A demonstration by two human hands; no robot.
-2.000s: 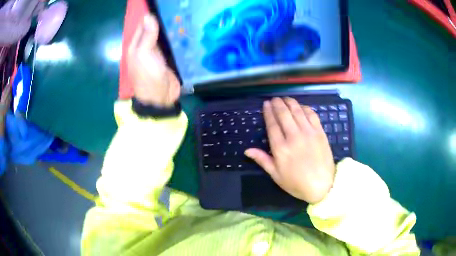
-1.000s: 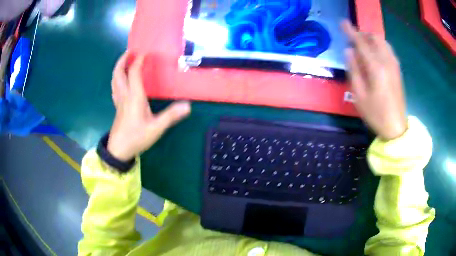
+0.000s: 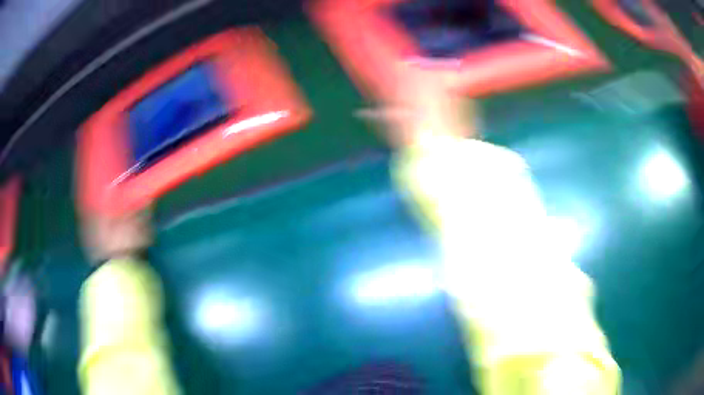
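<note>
The frame is strongly blurred. A red pad at the upper left carries a tablet with a lit blue screen. A second red pad at the upper middle carries a dark slab. My left hand is at the near left corner of the first pad. My right hand is at the near edge of the second pad. The fingers of both hands are smeared, so I cannot tell whether they grip the pads.
The glossy green bench reflects bright lights. A dark shape is cut off at the bottom edge. More red pads are partly visible at the far left and the upper right. A pale blurred item lies at the right.
The view has swung to a farther part of the bench. Both arms now reach far forward to two separate pads. The keyboard no longer shows clearly.
</note>
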